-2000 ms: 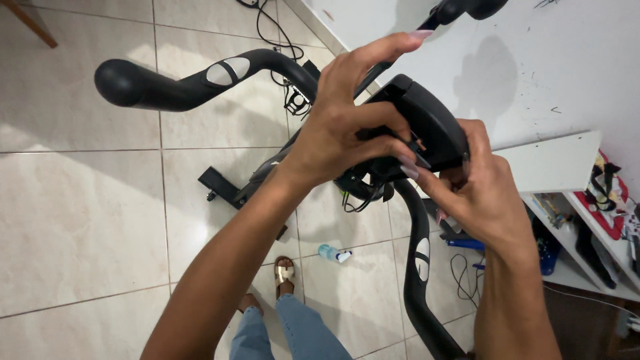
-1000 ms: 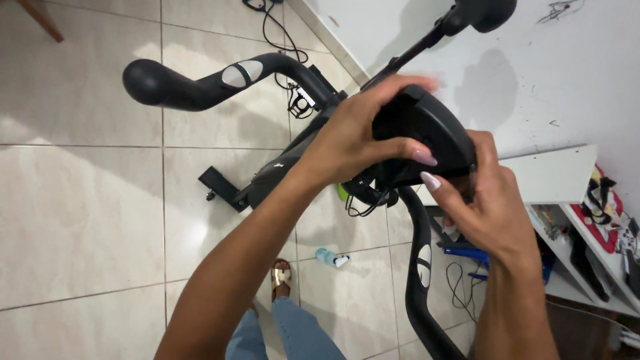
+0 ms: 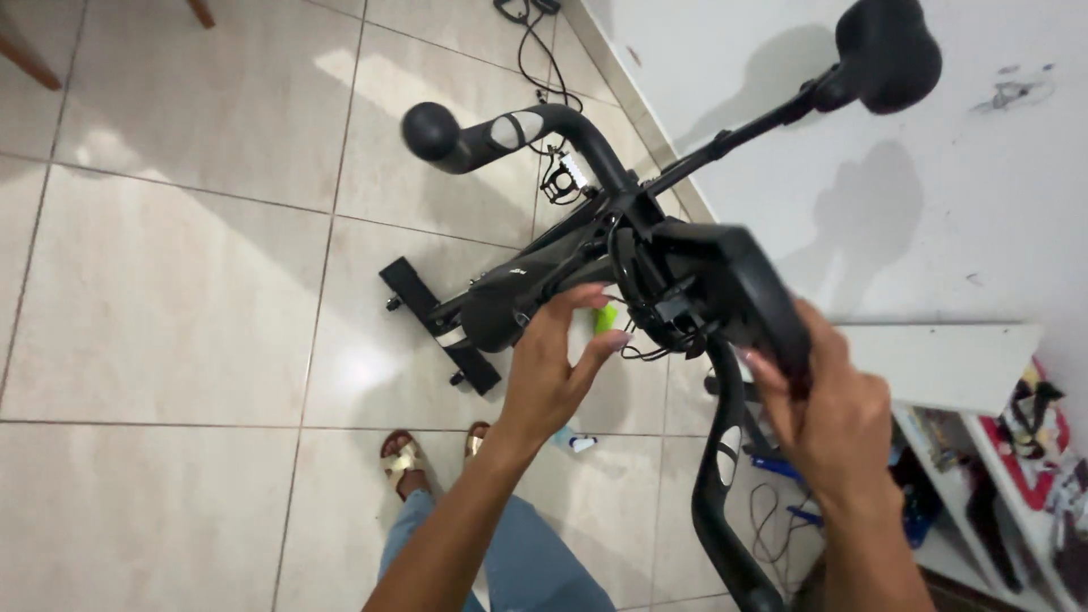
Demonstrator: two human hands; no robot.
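In the head view a black exercise bike stands below me, its handlebar (image 3: 599,149) curving out on both sides. My right hand (image 3: 837,408) grips the lower right end of the black console housing (image 3: 756,280), thumb in front and fingers behind. My left hand (image 3: 561,357) is raised left of the console, thumb and index finger apart. Thin black cables (image 3: 646,353) hang under the console close to those fingertips; whether they touch is not clear. A bright green piece (image 3: 604,319) shows just behind the left fingers.
The black saddle (image 3: 888,55) sticks out near the wall at the upper right. A bike pedal (image 3: 563,180) is beside the frame. A white shelf unit (image 3: 943,365) with mixed items stands at the right. A small bottle (image 3: 574,439) lies on the tiled floor near the sandaled feet.
My left hand has left the console and moved down beside the cables. My right hand still holds the housing, which is now turned so that its underside shows. The view has shifted.
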